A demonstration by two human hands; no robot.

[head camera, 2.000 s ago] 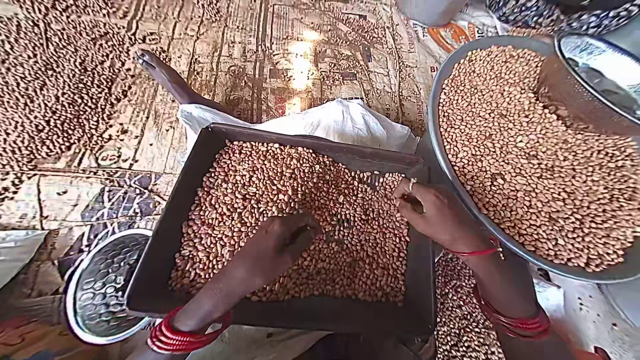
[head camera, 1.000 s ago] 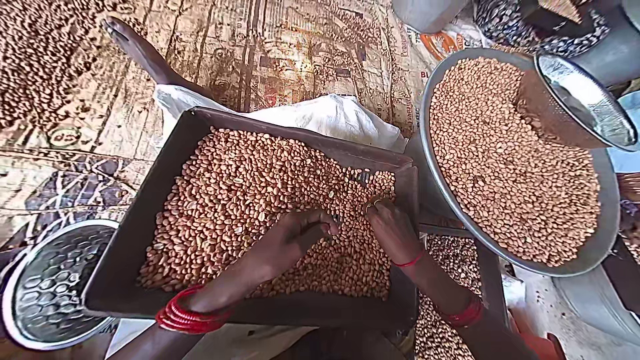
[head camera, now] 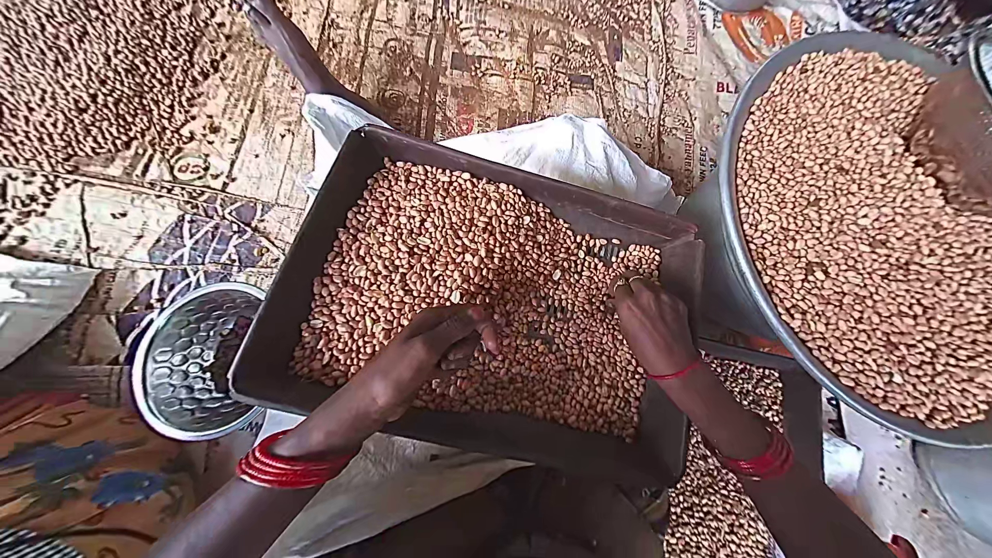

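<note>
A dark rectangular tray [head camera: 465,159] lies across the middle of the view, its slotted bottom showing through a layer of shelled nuts or beans [head camera: 434,232]. My left hand [head camera: 434,349], with red bangles at the wrist, hovers over the middle of the layer, fingers curled; whether a nut is between the fingertips cannot be told. My right hand [head camera: 651,318], wearing a ring, touches the layer near the tray's right side with its fingertips down. What lies beneath those fingers is hidden.
A large metal basin [head camera: 732,201] of the same nuts stands at right, with a blurred brown vessel in it. A second tray [head camera: 802,418] holds more below. A dimpled metal bowl [head camera: 147,372] is at left. Nuts lie spread on printed sacking [head camera: 496,70]; a foot [head camera: 283,39] rests at the top.
The view has shifted and come closer. My left hand has moved from near the right hand to farther left of it over the tray. My right hand remains near the tray's right side.
</note>
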